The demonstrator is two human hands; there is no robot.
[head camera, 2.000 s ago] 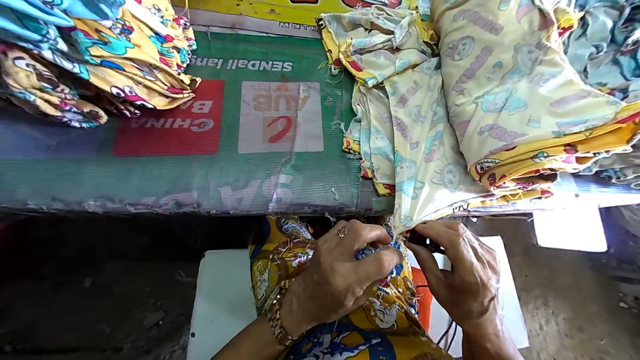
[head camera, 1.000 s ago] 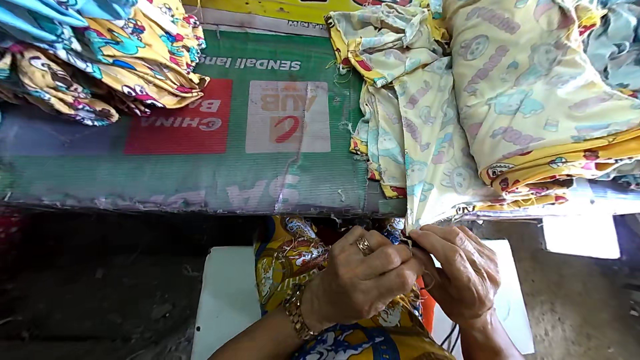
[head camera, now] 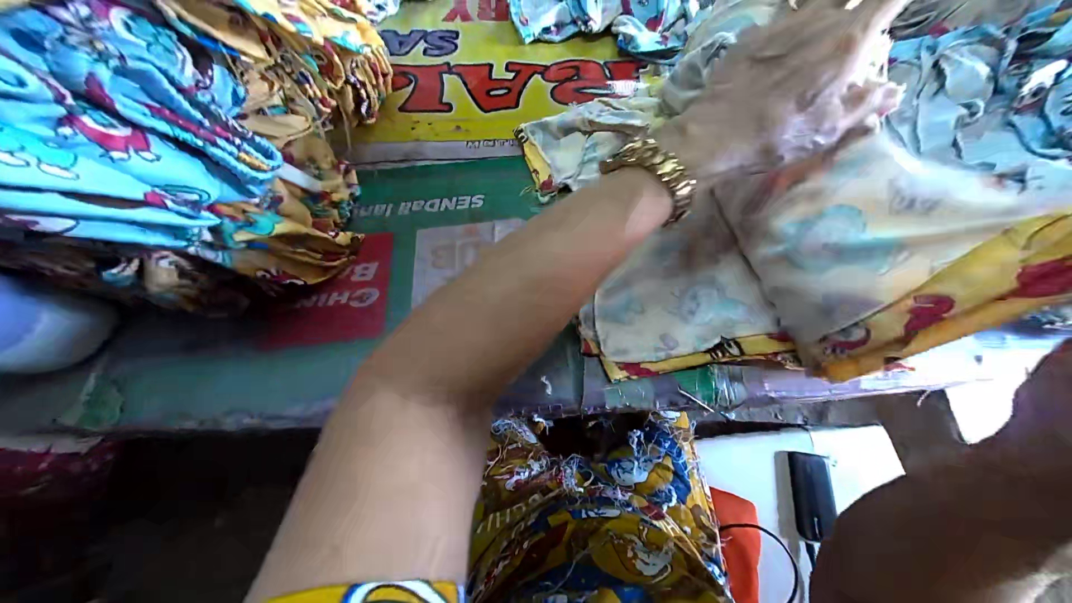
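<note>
My left hand point(head camera: 779, 92), blurred and wearing a gold-coloured bracelet at the wrist, reaches across to the upper right over pale printed cloth pieces point(head camera: 695, 293). Its fingers blur into the fabric, so what they grip cannot be told. The cloth has a yellow, red-patterned side showing along its folded edge. A brown blurred shape, seemingly part of my right arm point(head camera: 946, 511), fills the lower right; my right hand cannot be made out. Yellow-and-blue printed cloth with loose threads point(head camera: 595, 511) covers my lap.
Blue printed cloth point(head camera: 109, 159) and yellow printed cloth point(head camera: 310, 226) are heaped at the left. More bluish cloth point(head camera: 980, 92) lies at the upper right. The table has a green printed cover point(head camera: 469, 180). Below its edge, a black device point(head camera: 811, 494) with a cable rests on a white surface.
Both hands were together at the table edge by the cloth's lower corner. My left hand has moved up and right over the cloth; my right hand has left that spot. The view has shifted.
</note>
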